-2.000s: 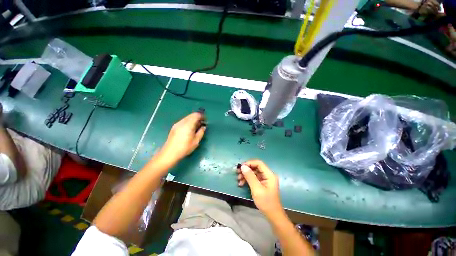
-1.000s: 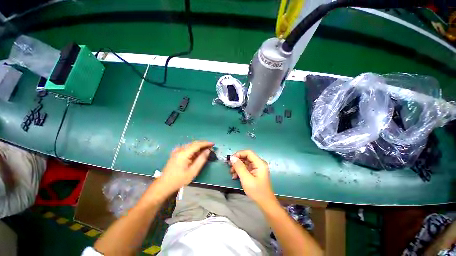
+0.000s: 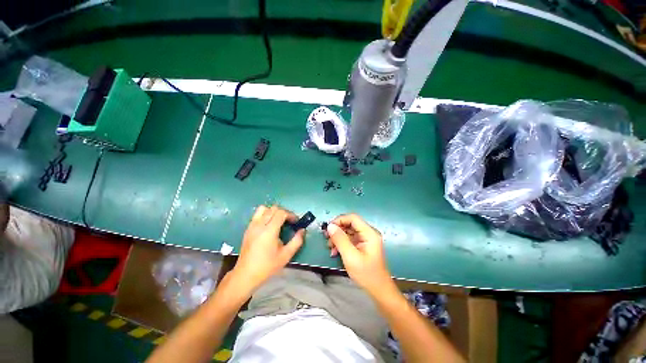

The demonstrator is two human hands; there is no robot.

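Observation:
My left hand (image 3: 267,239) holds a black plastic housing (image 3: 304,220) between thumb and fingers, low over the bench near its front edge. My right hand (image 3: 356,243) pinches a tiny dark part (image 3: 325,226) just right of the housing; the two are apart. Two more black housings (image 3: 253,159) lie on the bench beyond my left hand. The silver-grey electric screwdriver (image 3: 370,99) hangs tip down beyond my hands. Small black square covers (image 3: 397,169) and tiny dark inserts (image 3: 331,186) lie around and below its tip.
A white round container (image 3: 316,115) stands left of the driver. A clear bag of black parts (image 3: 473,186) lies at the right. A green block-like device (image 3: 131,113) stands at the left, with black parts (image 3: 56,170) near it. A person's clothed lap (image 3: 35,255) shows at far left.
My left hand has come back from the bench's middle towards my right hand, holding a housing that now shows more clearly. My right hand stays near the front edge with its small part.

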